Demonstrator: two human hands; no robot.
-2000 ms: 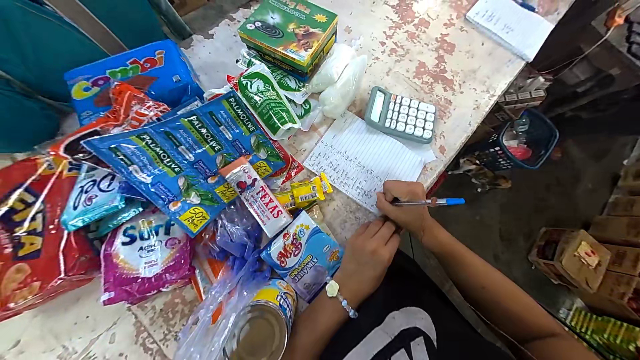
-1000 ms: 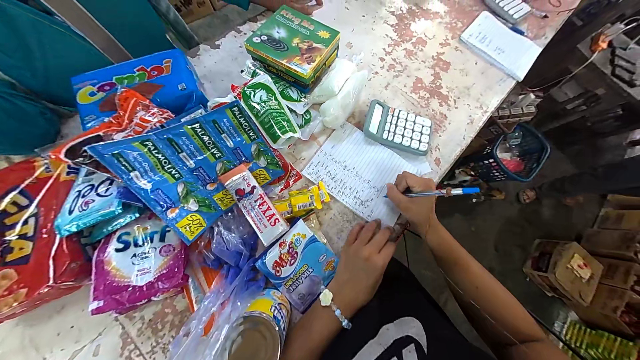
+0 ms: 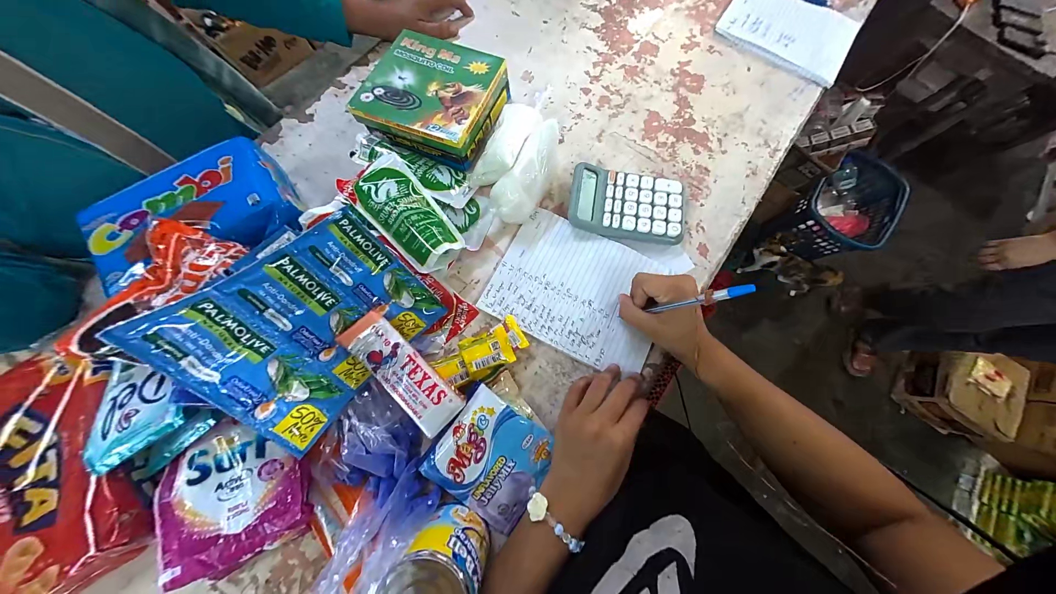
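My right hand (image 3: 664, 318) grips a blue-capped ballpoint pen (image 3: 701, 299) over the lower right of a lined sheet of paper (image 3: 569, 289) covered with handwriting. My left hand (image 3: 601, 433), with a beaded bracelet on its wrist, lies palm down at the sheet's lower edge, holding nothing visible. A grey calculator (image 3: 629, 203) with white keys rests at the sheet's top edge. Left of the left hand are a blue jelly mix packet (image 3: 488, 450), a Texas box (image 3: 402, 375), small yellow packets (image 3: 483, 353) and a can (image 3: 441, 553). Palmolive sachets (image 3: 264, 322) lie further left.
Mosquito coil boxes (image 3: 433, 95), white-filled plastic bags (image 3: 520, 161), a Surf pack (image 3: 231, 495) and a red snack bag (image 3: 62, 478) crowd the worn table (image 3: 610, 74). Another person's hand (image 3: 412, 16) touches its far edge. A notepad (image 3: 788, 37) lies top right; a basket (image 3: 858, 202) stands beyond the edge.
My right hand and the pen have moved slightly down the sheet compared with two seconds ago. The other person's hand now shows more fully at the table's far edge.
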